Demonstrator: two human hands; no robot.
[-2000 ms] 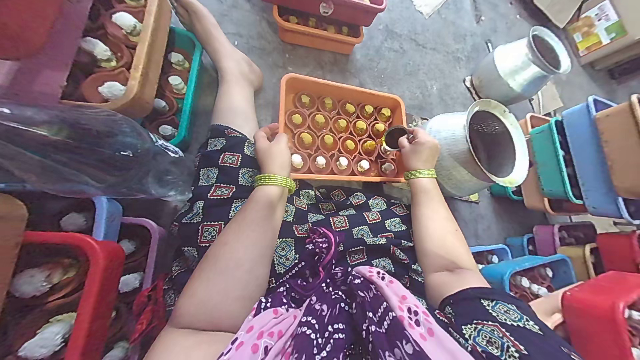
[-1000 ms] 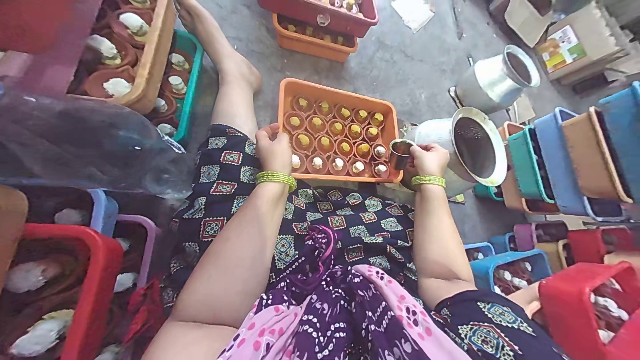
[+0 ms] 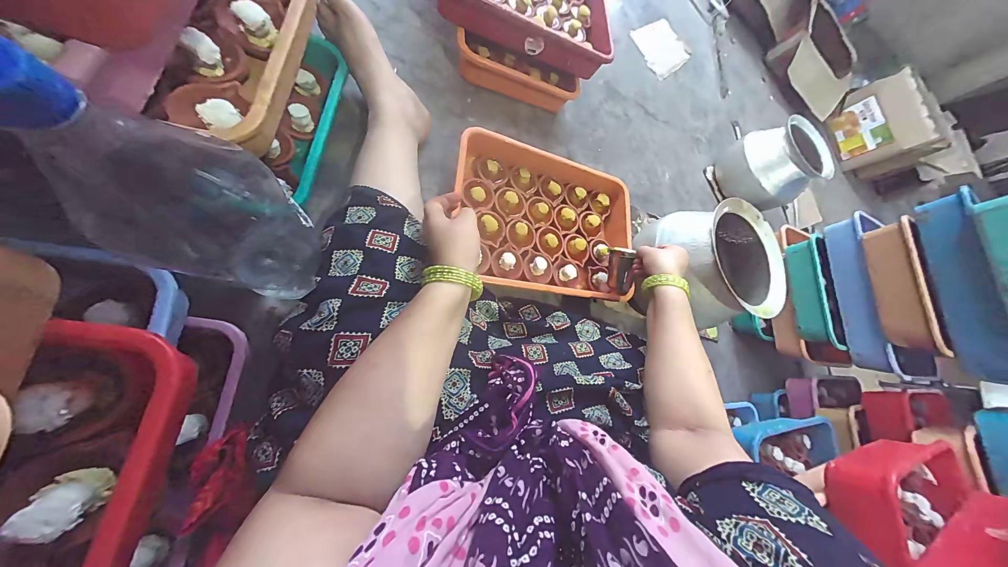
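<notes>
An orange plastic tray [image 3: 551, 151] lies in front of my lap, with rows of small clay cups in it. Most cups hold a yellow-topped lump [image 3: 521, 231]; those along the near row have white tops [image 3: 538, 266]. My left hand [image 3: 452, 234] grips the tray's left rim, its fingers partly hidden. In my right hand [image 3: 661, 261] is a small dark metal cup [image 3: 622, 270], tilted over the tray's near right corner. Its contents cannot be made out. Close beside my right hand stands a metal pot [image 3: 750, 256] with a dark inside.
A second metal pot [image 3: 776, 161] stands farther back right. Stacked plastic trays line the right side [image 3: 850, 291]. Filled trays [image 3: 268, 94] and a clear plastic bottle [image 3: 173, 181] are at the left. Beyond the orange tray are a maroon tray [image 3: 587, 59] and a sheet of paper [image 3: 660, 49].
My right hand was over the tray's right edge with the cup, then stood just outside it; now the cup is over the near right corner. My left hand stays on the rim.
</notes>
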